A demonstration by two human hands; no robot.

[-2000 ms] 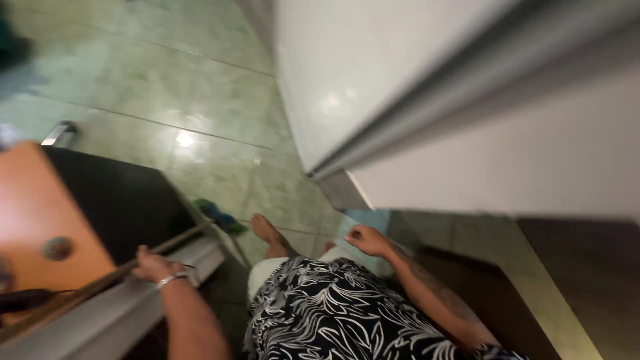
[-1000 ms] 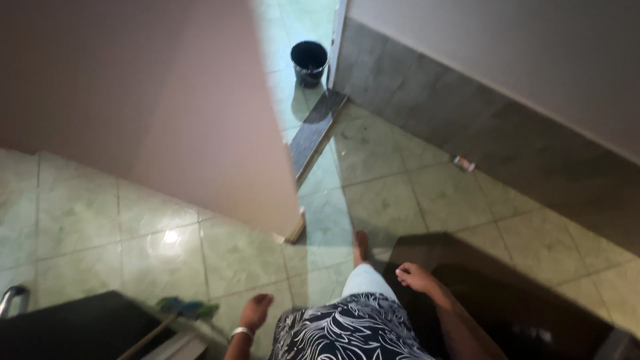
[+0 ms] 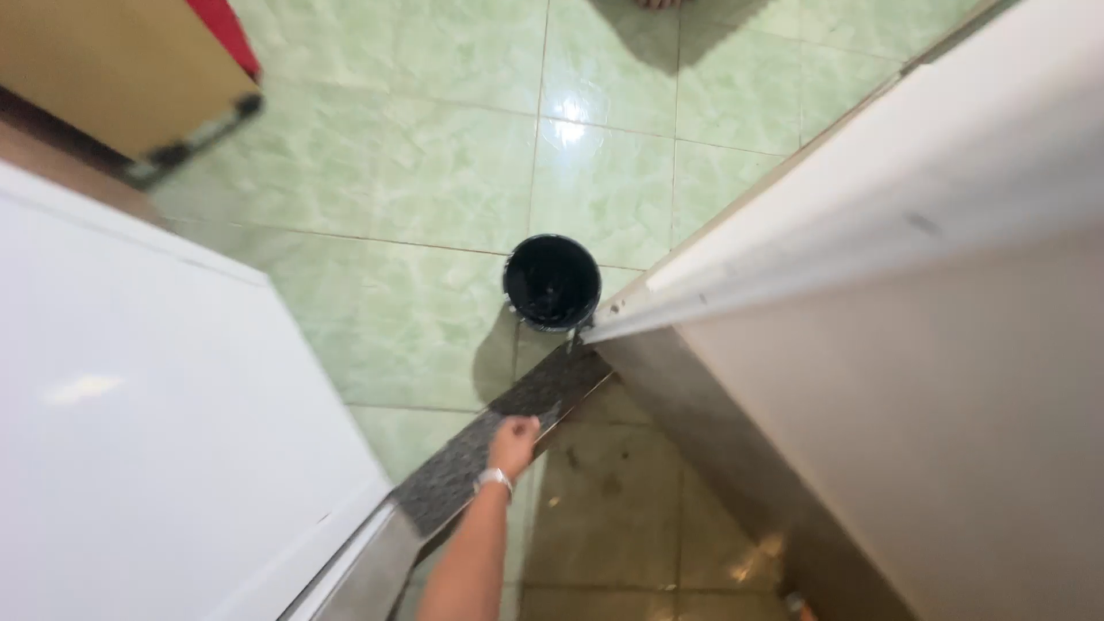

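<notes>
My left hand (image 3: 515,440), with a light band on its wrist, reaches forward over a dark speckled stone threshold (image 3: 448,474). Its fingers are curled in, and nothing shows in them. Just past the threshold a black round bin (image 3: 552,283), open at the top, stands on the green tiled floor beside the door frame (image 3: 638,302). The inside of the bin is dark, and its contents cannot be made out. A gap separates my left hand from the bin. My right hand is out of view.
A white door panel (image 3: 172,414) fills the lower left. On the right is a wall (image 3: 906,379) with a grey tiled base (image 3: 742,448). A yellowish panel (image 3: 112,69) with a red item (image 3: 226,34) is at the upper left. Another person's toes (image 3: 660,3) show at the top edge.
The view has moved forward to the doorway, with the bin now close. My left hand has reached forward over the threshold. My right hand, seen a second ago, has left the view.
</notes>
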